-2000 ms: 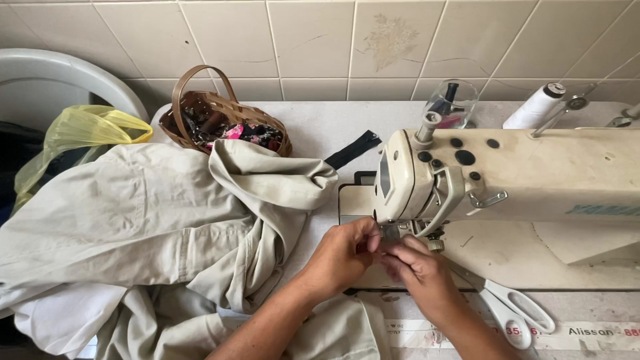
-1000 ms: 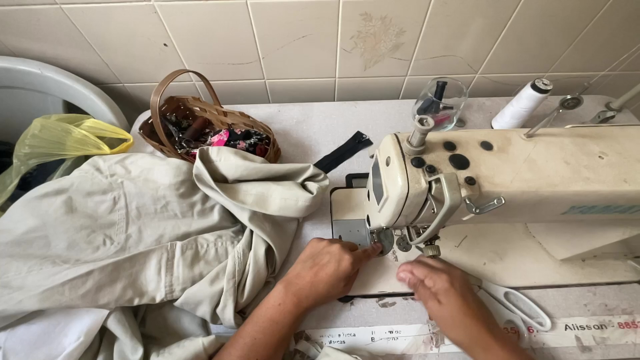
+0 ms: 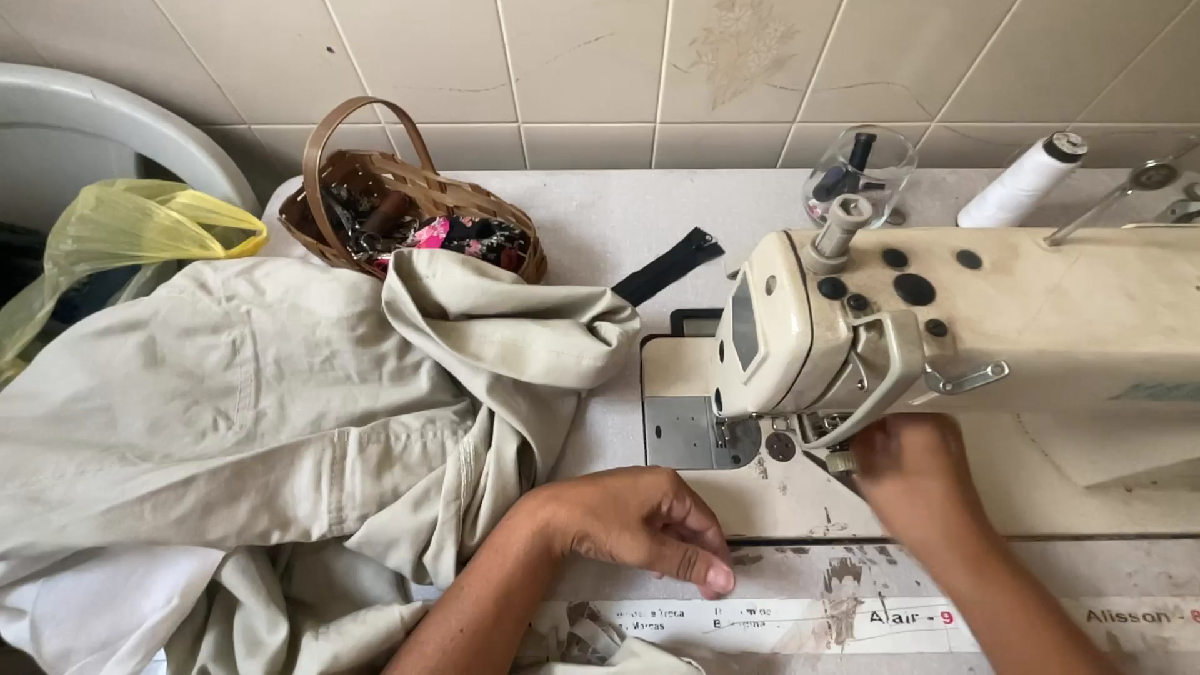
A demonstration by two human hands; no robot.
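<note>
My left hand [image 3: 647, 530] rests near the table's front edge, left of centre, fingers loosely curved with nothing seen between them. My right hand [image 3: 905, 459] is under the arm of a cream industrial sewing machine [image 3: 1012, 291], just right of the needle area; its fingers are blurred and partly hidden, so what they touch is unclear. The steel needle plate [image 3: 689, 431] lies bare beyond my left hand. Light khaki cloth, seemingly a garment [image 3: 309, 403], lies heaped to the left. A black zipper piece [image 3: 670, 267] sticks out beyond its folded edge.
A wicker basket [image 3: 469, 197] with floral fabric stands behind the cloth. A grey plastic tub [image 3: 122, 108] with a yellow plastic bag [image 3: 150, 220] is at far left. Behind the machine stand a glass [image 3: 877, 178] with dark items and a white thread cone [image 3: 1022, 183]. A printed strip [image 3: 806, 626] runs along the front.
My left hand has drawn back from the needle area toward the front edge. My right hand has moved in under the machine's arm. White-handled scissors seen at the right earlier are no longer visible.
</note>
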